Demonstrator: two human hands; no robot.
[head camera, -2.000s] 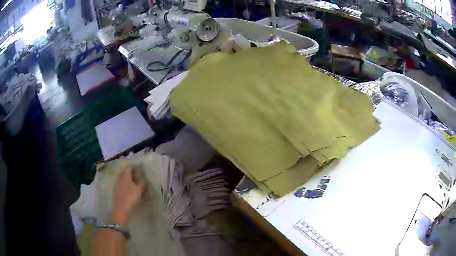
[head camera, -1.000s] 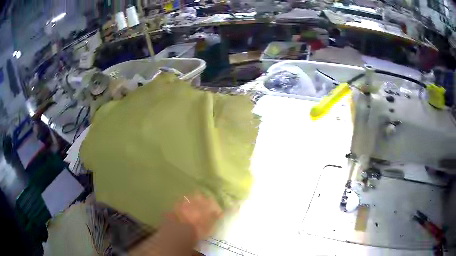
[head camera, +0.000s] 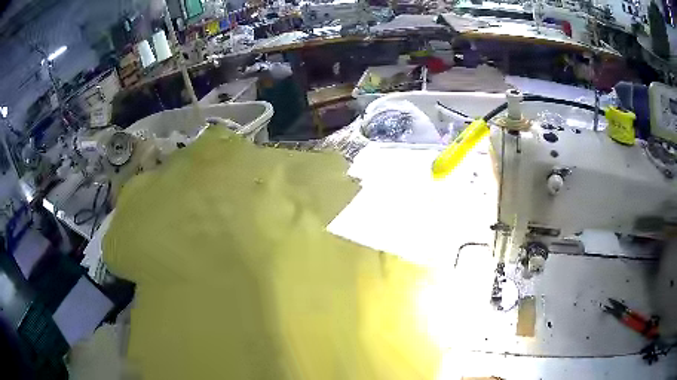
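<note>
An olive-green cut panel (head camera: 326, 304) spreads from the stack of cut panels (head camera: 200, 178) toward the front edge of the picture and over the white table. Its right part is washed out yellow under the lamp. The needle area of the sewing machine (head camera: 505, 286) is to the right of the cloth, apart from it. The machine's large white head (head camera: 571, 174) stands at the right. Neither of my hands shows; the bottom of the cloth is cut off by the picture's edge.
Snips with orange-red handles (head camera: 635, 319) lie on the bed at the right. A yellow lamp (head camera: 460, 148) is left of the machine head. A white tub (head camera: 256, 119) stands behind the stack. A green crate (head camera: 44, 326) is at the lower left.
The view has turned right toward the machine. The hand seen on the cloth has left the picture. A panel now stretches from the stack toward the front and right.
</note>
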